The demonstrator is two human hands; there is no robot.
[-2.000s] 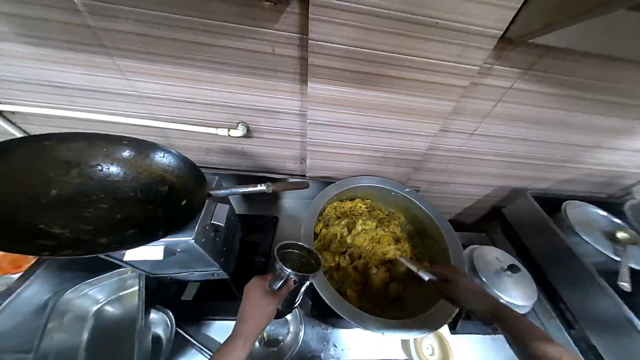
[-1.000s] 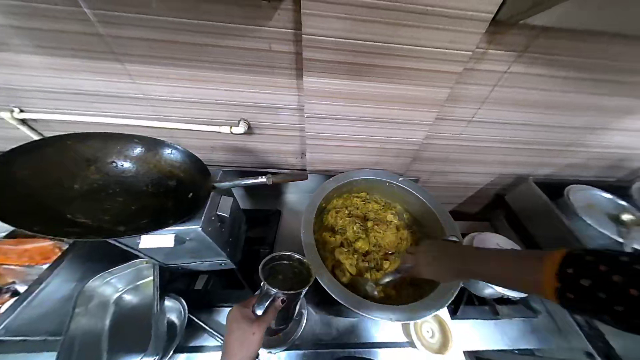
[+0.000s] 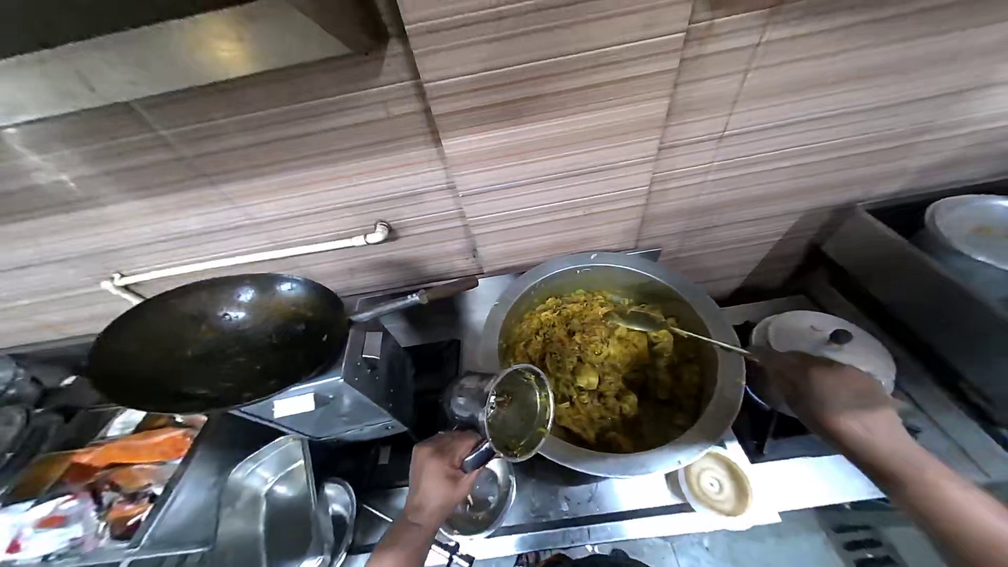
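A large metal pot (image 3: 720,378) on the stove holds a yellow, chunky cooked dish (image 3: 587,362). My left hand (image 3: 445,472) grips the handle of a steel mug (image 3: 520,413) at the pot's left rim; the mug is tilted and has greenish-yellow liquid in it. My right hand (image 3: 819,390), slightly blurred, holds a long metal spoon (image 3: 705,339) over the pot's right rim. The spoon's bowl lies on the food near the far side. Below the mug stands a round steel bowl (image 3: 484,500).
A black wok (image 3: 216,339) sits at left, its handle reaching toward the pot. A lidded pot (image 3: 835,346) stands at right. Steel trays (image 3: 272,504) and orange food pieces (image 3: 142,453) are at lower left. A cream round lid-like item (image 3: 713,482) lies at the front edge.
The mug, upright before, is now tilted and at the pot's rim. My right hand has drawn back toward the pot's right side, and the spoon's bowl shows on the food. The view has shifted.
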